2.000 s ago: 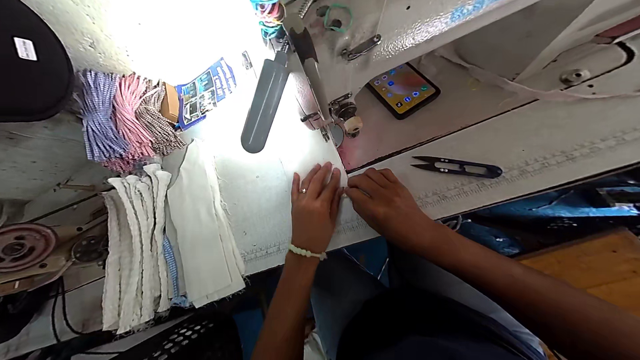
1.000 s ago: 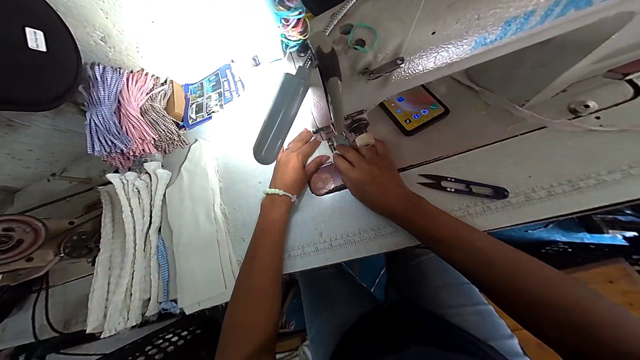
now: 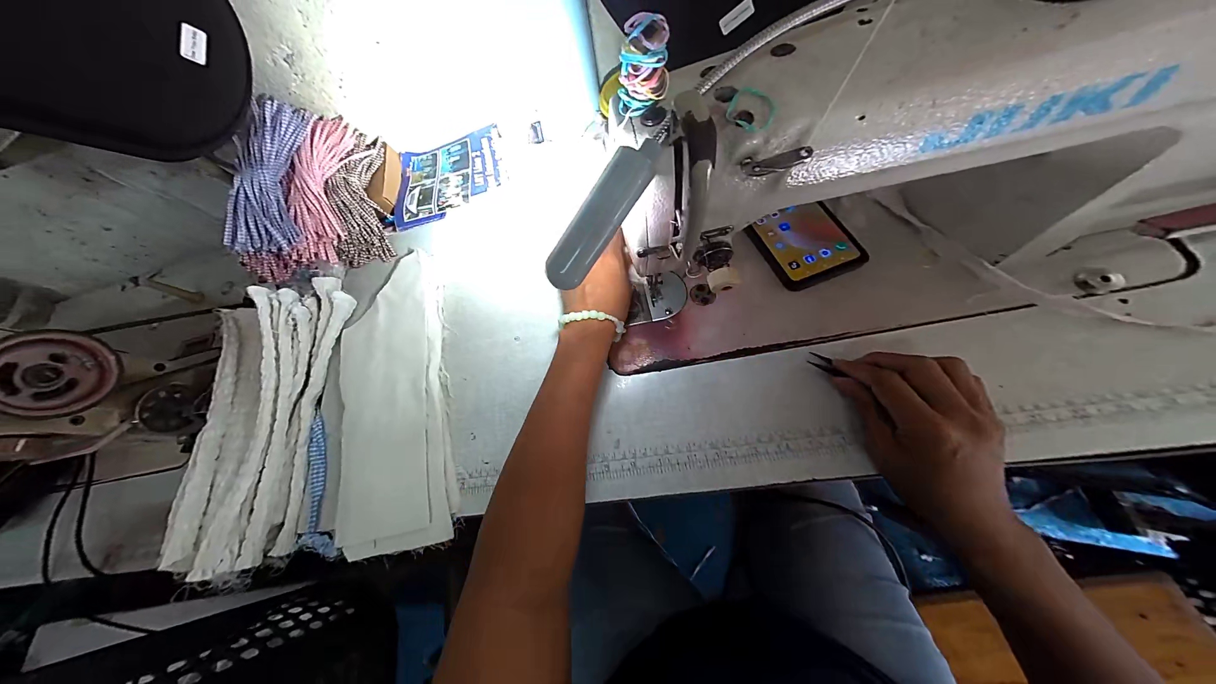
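My right hand (image 3: 936, 432) rests on the table's front part, closed around thread snips (image 3: 823, 364) whose two dark tips point left. My left hand (image 3: 600, 277) reaches behind the needle area of a sewing machine (image 3: 855, 123); a grey lamp or guard piece (image 3: 604, 217) covers part of it, and its fingers are hidden. Just right of that hand are the presser foot and needle plate (image 3: 663, 296). Whether the left hand holds anything does not show.
Stacked white fabric strips (image 3: 389, 408) and gathered white pieces (image 3: 256, 427) lie at left. Behind them are bundles of checked cords (image 3: 318, 185) and a printed card (image 3: 446, 180). A phone (image 3: 807, 245) lies under the machine arm. A ruler strip (image 3: 703, 459) runs along the table's front.
My right hand has left the needle area, moved right and taken hold of the snips, which lay on the table earlier. My left hand has moved farther back, behind the needle area.
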